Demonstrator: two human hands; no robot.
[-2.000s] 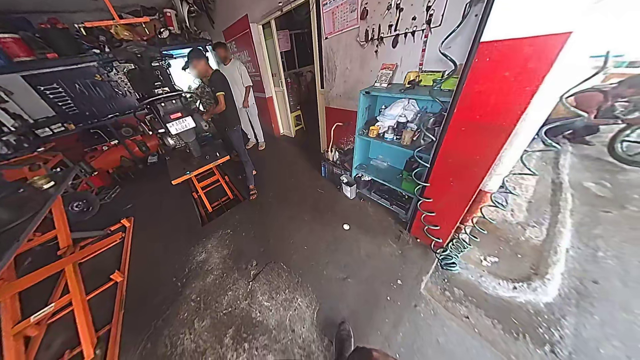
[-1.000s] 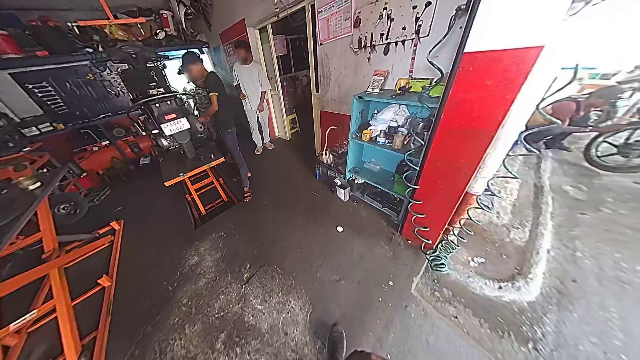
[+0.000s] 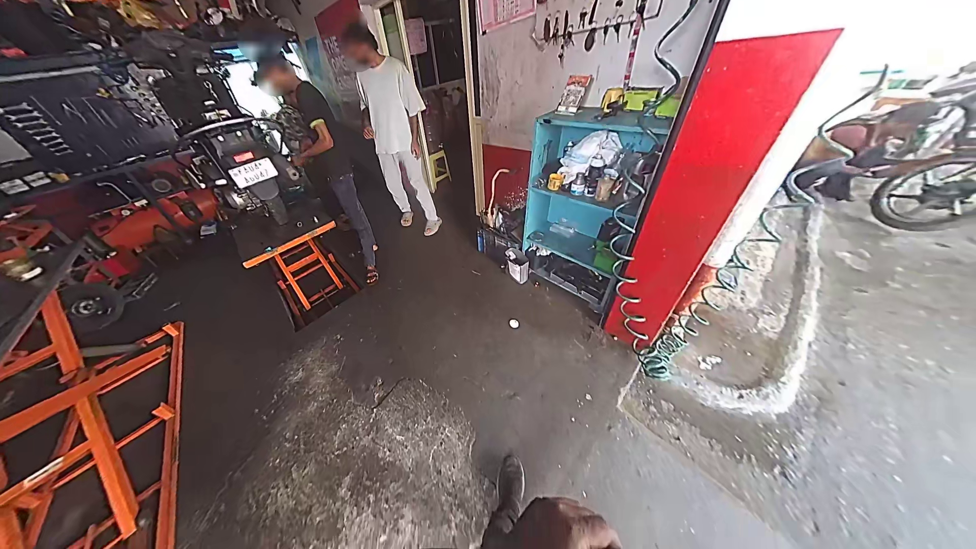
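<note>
At the bottom edge of the head view, just right of my dark shoe [image 3: 511, 480], a blurred brown shape looks like the back of my right hand [image 3: 564, 524]. Its fingers and anything in them are hidden. My left hand is out of view. A motorcycle [image 3: 248, 164] stands on a lift with an orange metal frame [image 3: 305, 267] at the upper left. One person in a dark shirt [image 3: 324, 122] bends beside it, and another in a white shirt [image 3: 390, 107] stands close by. A blue shelf unit [image 3: 568, 191] holds bottles and a plastic bag.
Orange steel frames [image 3: 95, 419] fill the lower left. A coiled green air hose [image 3: 656, 358] lies by the red and white wall [image 3: 732, 152]. A white container [image 3: 517, 267] stands beside the shelf. Outside at the right are a motorcycle wheel [image 3: 930, 194] and a crouching person.
The brown shape at the bottom edge shows more than before. The person in the white shirt stands more apart from the one in the dark shirt than two seconds ago.
</note>
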